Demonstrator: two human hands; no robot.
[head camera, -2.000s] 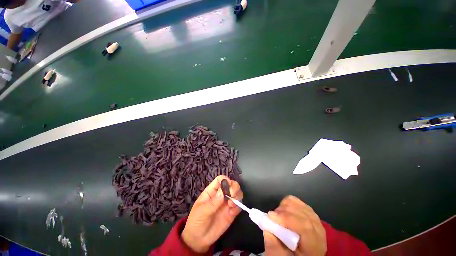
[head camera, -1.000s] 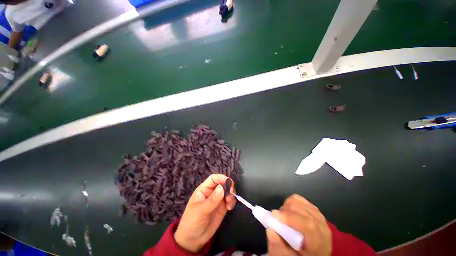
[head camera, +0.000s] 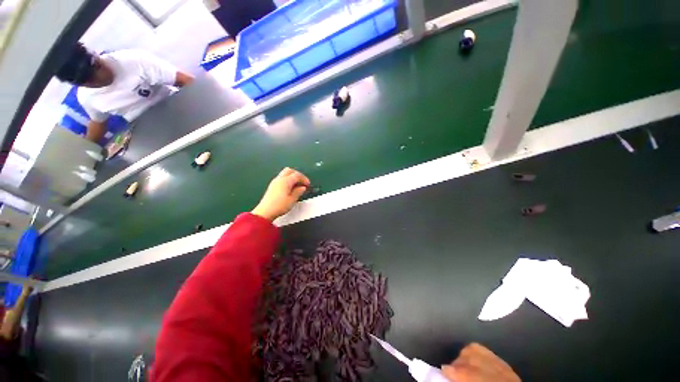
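My left hand (head camera: 284, 194) reaches over the white rail (head camera: 403, 181) above the green belt (head camera: 388, 127), its fingers bunched. A small dark part (head camera: 314, 191) shows right beside the fingertips; I cannot tell if they still touch it. My right hand (head camera: 481, 365), cut off by the bottom edge, is shut on the white needle-tip bottle (head camera: 425, 370). The bottle's thin tip points up and left, near the right edge of the heap of dark brown parts (head camera: 328, 306). My left sleeve covers the heap's left side.
White scraps (head camera: 548, 287) lie right of the heap. Two dark parts (head camera: 523, 177) lie near the white upright (head camera: 533, 82). A knife (head camera: 666, 222) is cut off at the right edge. Black-and-cream pieces (head camera: 341, 98) sit on the belt. Beyond are a blue crate (head camera: 320, 56) and a person (head camera: 127, 86).
My left hand has moved from the bottle tip up and forward over the rail, carrying the dark part away. The right hand and bottle are lower in view. The view has tilted up.
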